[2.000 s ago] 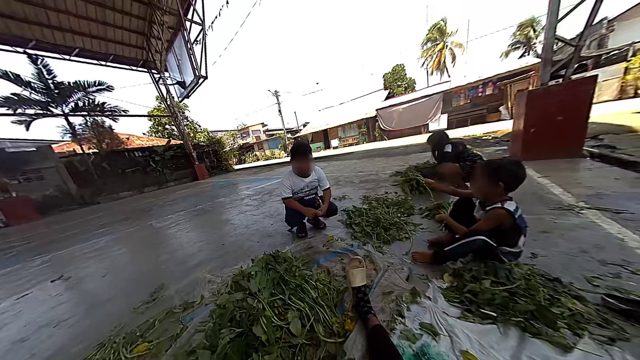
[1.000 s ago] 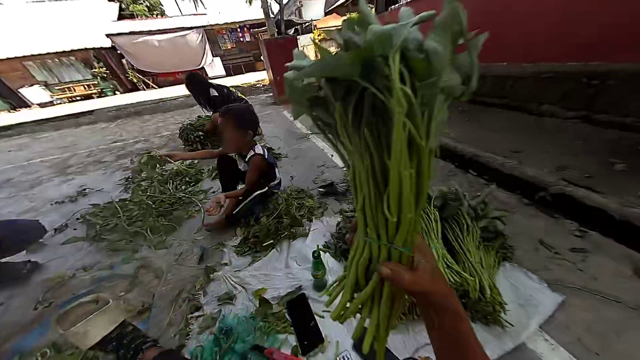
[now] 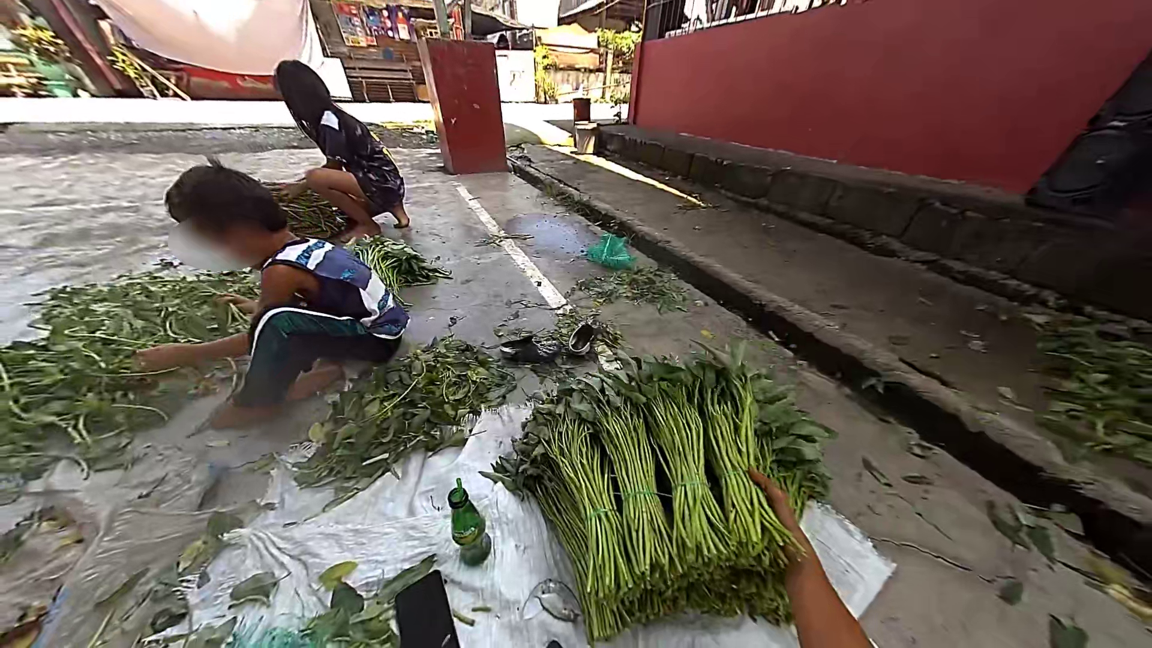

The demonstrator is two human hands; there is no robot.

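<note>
Tied bundles of leafy green stems lie side by side in a stack on white woven sacking, leaves pointing away from me. My right hand is at the right side of the stack, against the rightmost top bundle; its fingers are partly hidden by the stems, so its grip is unclear. Left of the stack stands a green glass bottle. A black phone lies near the bottom edge, beside loose leaves. My left hand is out of view.
A person sits at the left by heaped loose greens; another person squats behind. Dark footwear lies beyond the stack. A gutter runs along the right, below a red wall. Green netting lies farther off.
One second ago my right hand held a tied bundle raised in front of me; now the hand is low at the stack. The view has swung right and down since the first frame.
</note>
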